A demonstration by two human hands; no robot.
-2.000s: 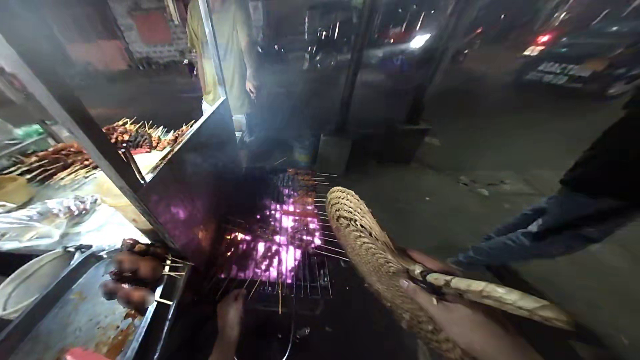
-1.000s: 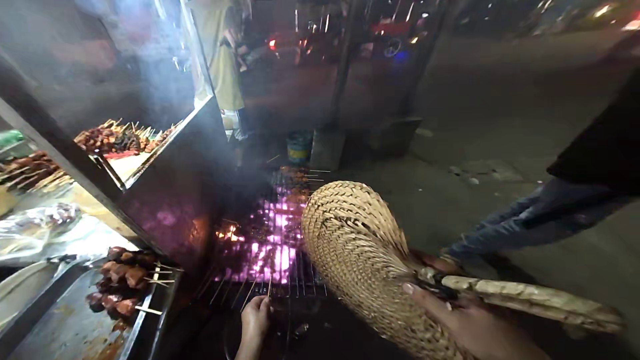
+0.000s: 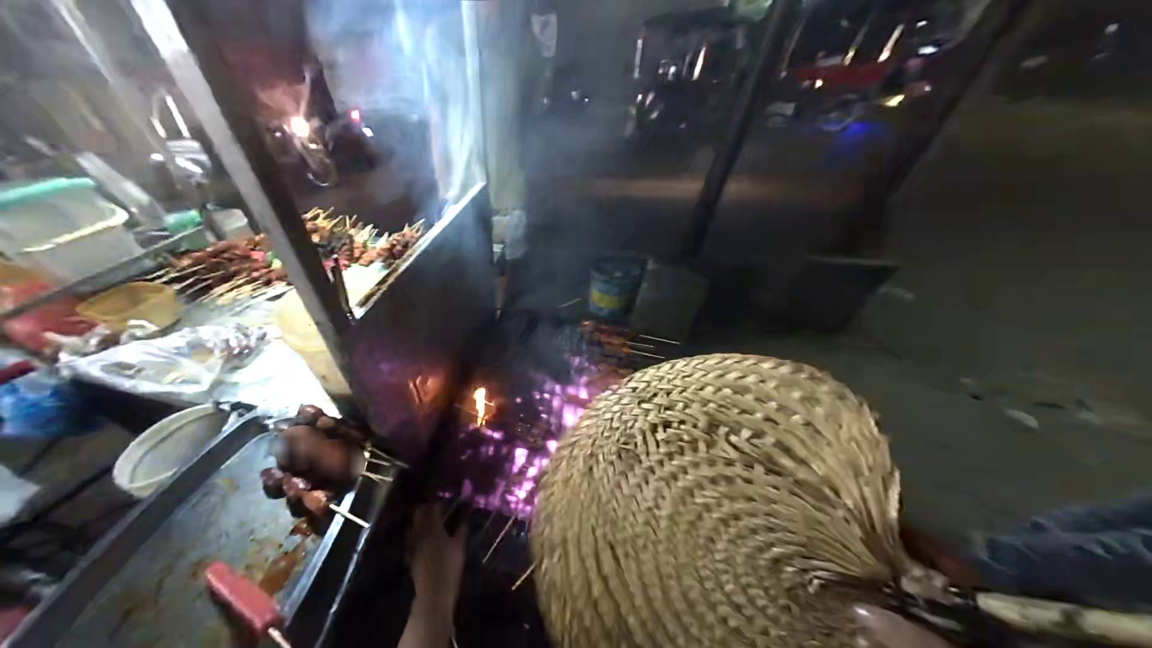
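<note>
A round woven straw fan (image 3: 720, 504) spreads over the near right part of a charcoal grill, its handle running off to the right. My right hand (image 3: 900, 625) grips it near the handle's base, mostly hidden at the bottom edge. My left hand (image 3: 438, 531) is at the grill's near left edge, dark and blurred; its fingers do not show clearly. Glowing coals (image 3: 522, 463) and a small flame (image 3: 481, 405) lie beyond it. Skewered meat (image 3: 612, 346) rests on the far end of the grill, and bare stick ends poke out beside the fan.
Left of the grill, a metal tray (image 3: 171, 549) holds meat skewers (image 3: 310, 459) and a red-headed brush or stick (image 3: 243, 597). Behind are a white bowl (image 3: 171, 448), a plastic bag (image 3: 180, 360) and piled skewers (image 3: 243, 265). A metal post (image 3: 243, 180) rises close by. A person's jeans (image 3: 1071, 549) show at right.
The fan has swung leftward and turned its broad face over the grill, covering more of the coals. My left hand has shifted left toward the tray side. The view has turned left.
</note>
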